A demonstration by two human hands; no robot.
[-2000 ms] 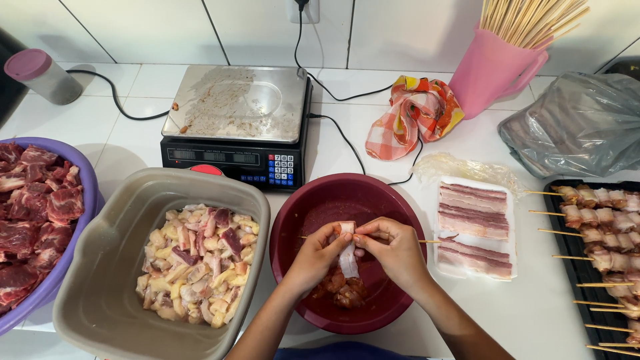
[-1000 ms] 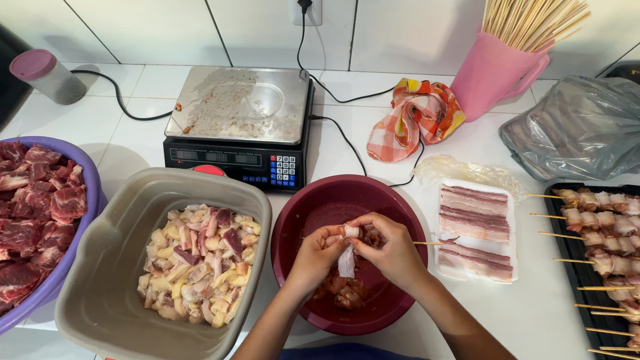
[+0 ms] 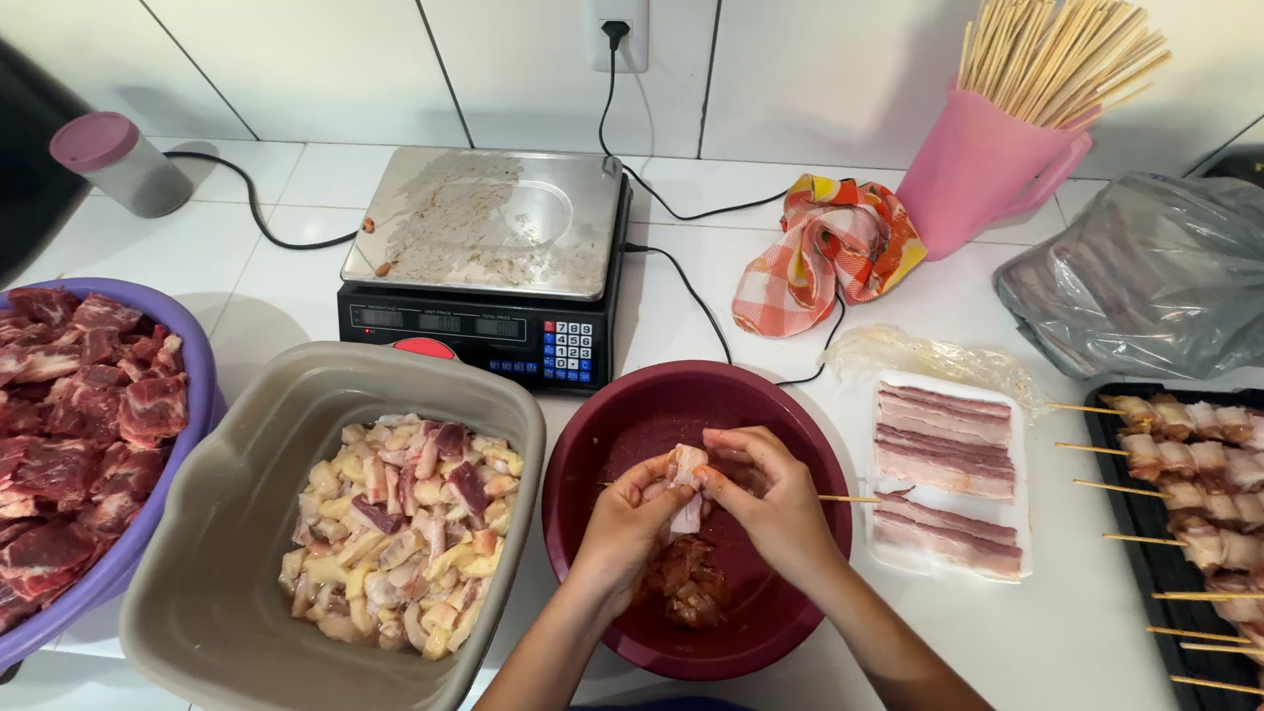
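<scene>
Over a dark red plastic basin (image 3: pixel 691 395), my left hand (image 3: pixel 627 518) pinches a bacon strip (image 3: pixel 688 513) whose end hangs down. My right hand (image 3: pixel 765 494) touches the same strip with thumb and index finger, its other fingers raised. A wooden skewer (image 3: pixel 847 499) passes behind the hands, its end out to the right; the meat on it is mostly hidden by my fingers. Pieces of seasoned meat (image 3: pixel 691 588) lie in the basin below. Right of the basin, more bacon strips (image 3: pixel 943 444) lie on a white foam tray (image 3: pixel 1022 494).
At left stand a grey tub (image 3: pixel 197 553) of chopped fatty meat and a purple basin (image 3: pixel 197 365) of red meat. Behind are a digital scale (image 3: pixel 484 227), a checked cloth (image 3: pixel 810 252) and a pink jug (image 3: pixel 978 168) of skewers. A black tray (image 3: pixel 1126 513) holds bacon-wrapped skewers at right.
The fingers of my right hand have spread and lifted a little from the bacon, where both hands were closer together before. The bacon strip has shifted slightly between my fingers.
</scene>
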